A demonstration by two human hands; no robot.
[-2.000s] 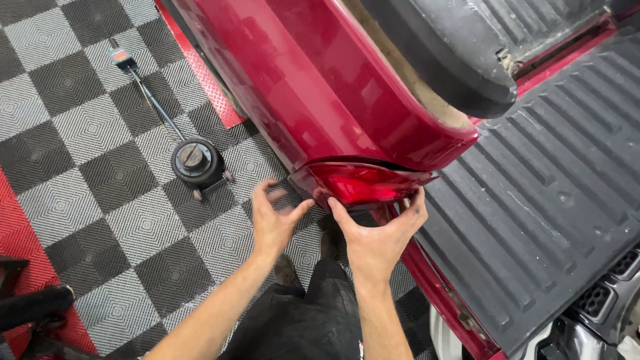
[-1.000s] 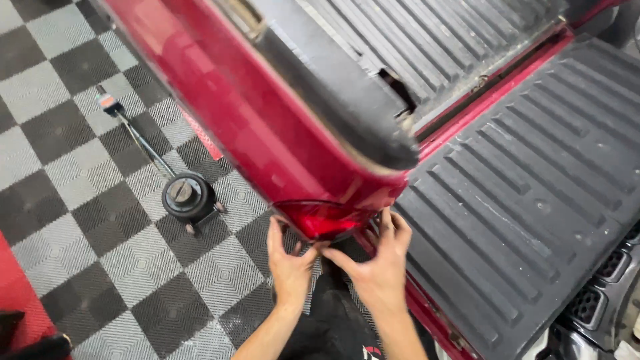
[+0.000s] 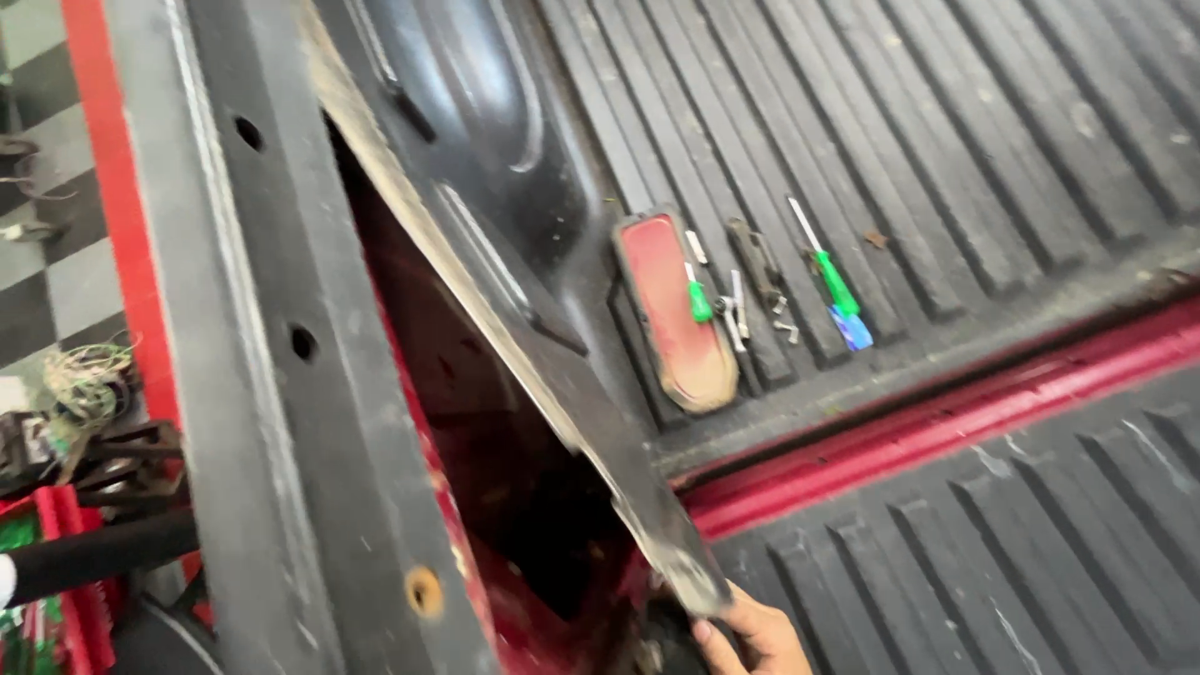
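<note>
At the bottom centre, one bare hand (image 3: 750, 637) has its thumb and fingers at the lower end of the black bed liner's side wall (image 3: 647, 497). It appears to be my right hand; my left hand is out of view. The liner edge stands apart from the dark grey bed rail (image 3: 272, 375), and a deep gap shows the red inner body (image 3: 469, 375). On the ribbed bed floor lie a red and tan oblong part (image 3: 675, 309), a small green-handled screwdriver (image 3: 698, 298), a longer green-handled screwdriver (image 3: 832, 277), a dark bracket (image 3: 755, 258) and small metal pieces (image 3: 739, 309).
The ribbed black tailgate liner (image 3: 1012, 534) spreads at lower right, beyond the red bed edge (image 3: 937, 431). At left are a bundle of wires (image 3: 89, 380), a black padded bar (image 3: 103, 553) and red and green items over the checkered floor (image 3: 89, 281).
The view has swung closely over the truck bed. Both hands were at the red tail light on the corner before; now one hand is at the liner's end and the other is out of view.
</note>
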